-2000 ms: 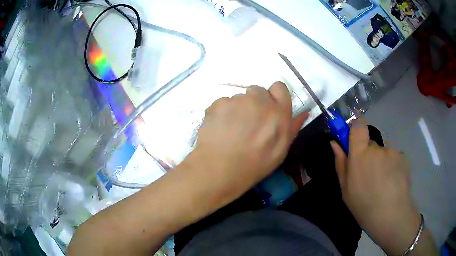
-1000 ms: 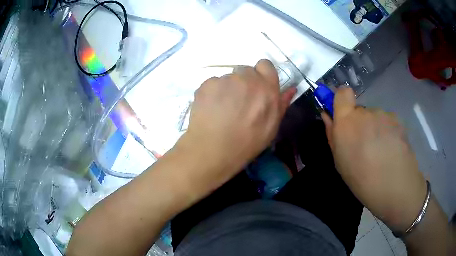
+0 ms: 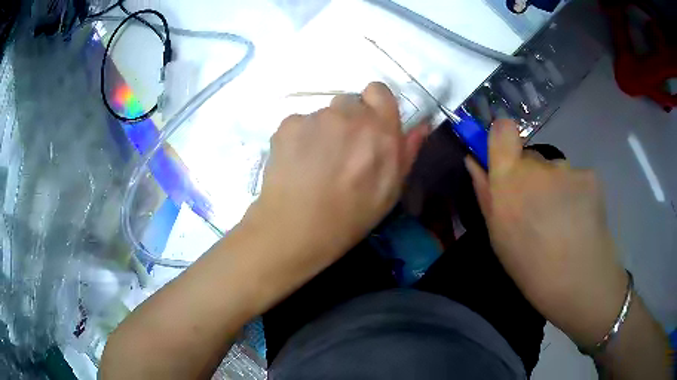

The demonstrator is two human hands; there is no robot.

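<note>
My right hand (image 3: 542, 215) holds the blue-handled blade (image 3: 471, 137) at the right. Its long, thin, dark blade is seen nearly edge-on and points up and left over the white sheet (image 3: 297, 67). My left hand (image 3: 334, 163) is curled, back up, over the sheet's lower right part. The blade's tip is up and right of its knuckles. The undersides of its fingers are hidden, so I cannot tell what they hold. A thin tan stick (image 3: 312, 93) shows beside its knuckles. Glare washes out faint outlines to its right.
A clear-grey hose (image 3: 211, 85) loops left of my left hand; another hose (image 3: 460, 38) crosses top right. A black cable loop (image 3: 106, 74) lies upper left. Clear trays (image 3: 59, 171) crowd the left side. Clear plastic (image 3: 519, 85) lies at the bench's right edge, near a red stool (image 3: 642, 63).
The blade has turned from showing more of its side to nearly edge-on. Both hands, the blade and the bench things appear farther left and somewhat higher in the picture.
</note>
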